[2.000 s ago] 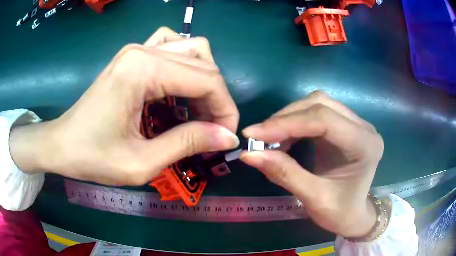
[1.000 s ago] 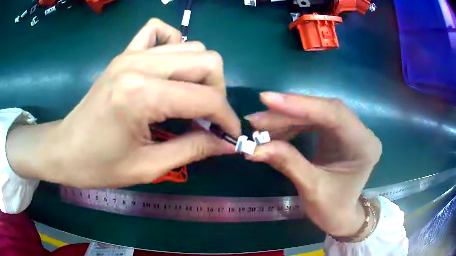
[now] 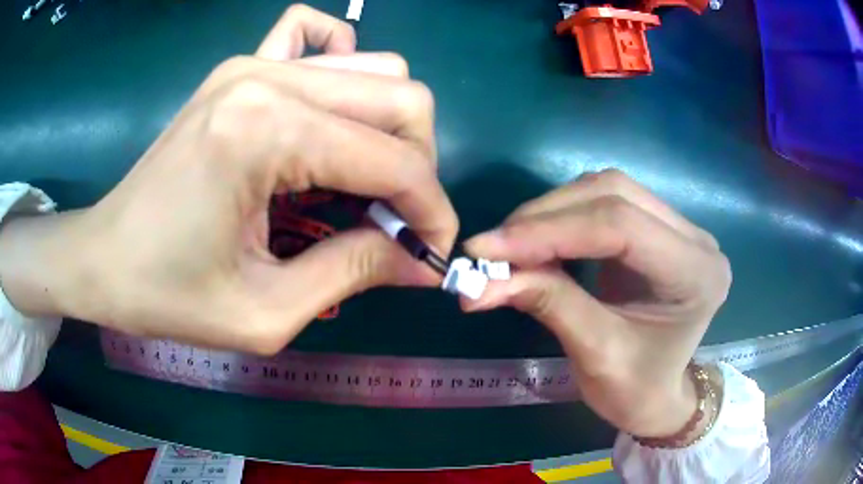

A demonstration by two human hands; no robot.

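Note:
My left hand (image 3: 274, 198) pinches a black lead (image 3: 413, 244) with a white label band (image 3: 386, 219) between thumb and forefinger. An orange connector (image 3: 301, 225) shows in part behind its fingers; most of it is hidden. Two small white plugs lie side by side at the fingertips: one (image 3: 466, 280) at the end of the labelled lead, one (image 3: 493, 269) just right of it. My right hand (image 3: 606, 284) has thumb and forefinger closed on the plugs from the right.
A steel ruler (image 3: 331, 376) lies along the near side of the green mat (image 3: 492, 123). Another orange connector (image 3: 613, 45) stands at the far right, beside a blue bin (image 3: 821, 85). Small metal-tipped leads show at the far left. A yellow line (image 3: 90, 437) runs below the near edge.
My right fingers, raised off the plugs a second ago, have closed on them. Two seconds ago only one plug showed, and more of the connector in my left hand was visible.

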